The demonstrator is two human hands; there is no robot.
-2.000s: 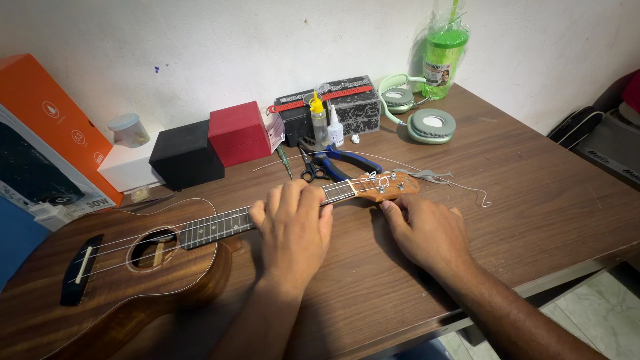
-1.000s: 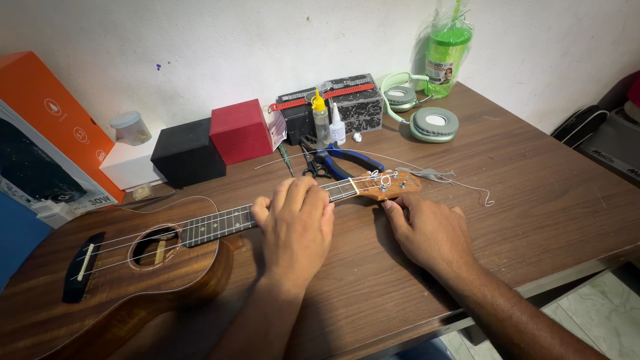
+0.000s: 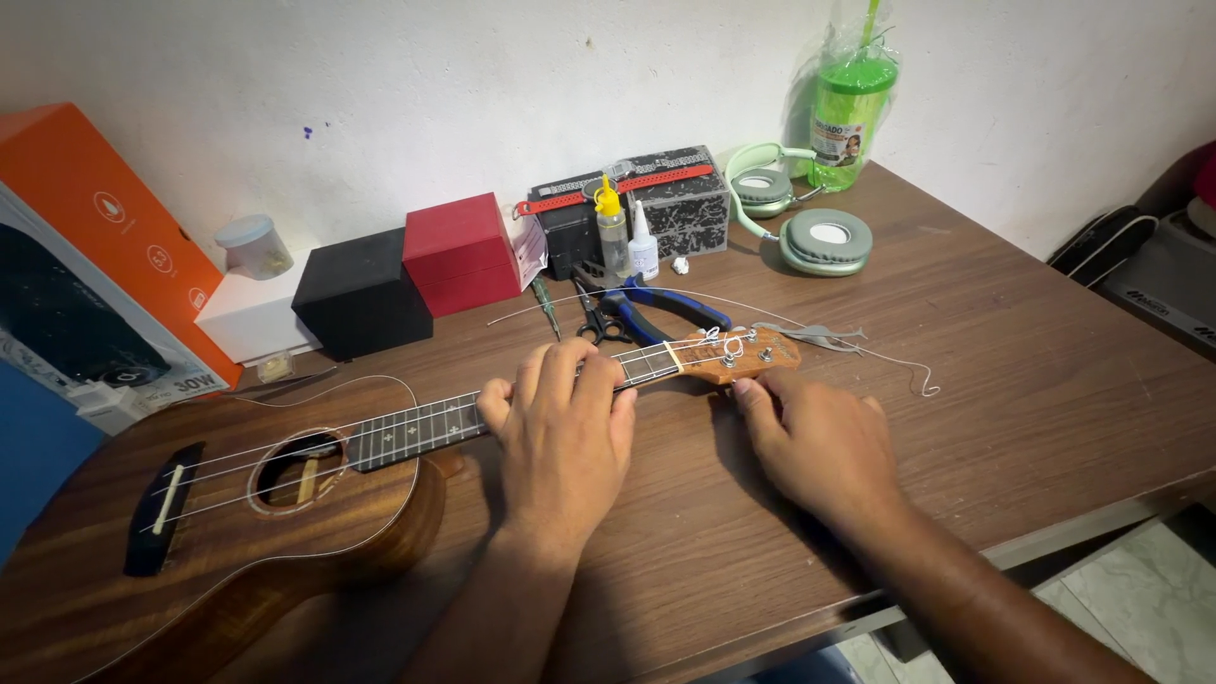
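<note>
A brown wooden ukulele (image 3: 313, 532) lies face up on the desk, its body at the left and its headstock (image 3: 760, 359) pointing right. My left hand (image 3: 565, 437) lies over the neck, fingers bent across the strings and fretboard. At the headstock's near edge my right hand (image 3: 817, 437) has thumb and forefinger together by a tuning peg, which they mostly hide. Strings curl around the posts on the headstock. A loose string (image 3: 893, 359) and a grey strip (image 3: 822, 335) lie just beyond it.
Blue-handled pliers (image 3: 665, 309), black scissors (image 3: 598, 323) and a small screwdriver (image 3: 545, 306) lie behind the neck. Farther back stand two small bottles (image 3: 627, 242), a red box (image 3: 461, 255), a black box (image 3: 364, 294), green headphones (image 3: 825, 242) and a green tumbler (image 3: 853, 114). The desk's front edge (image 3: 1045, 546) runs at lower right.
</note>
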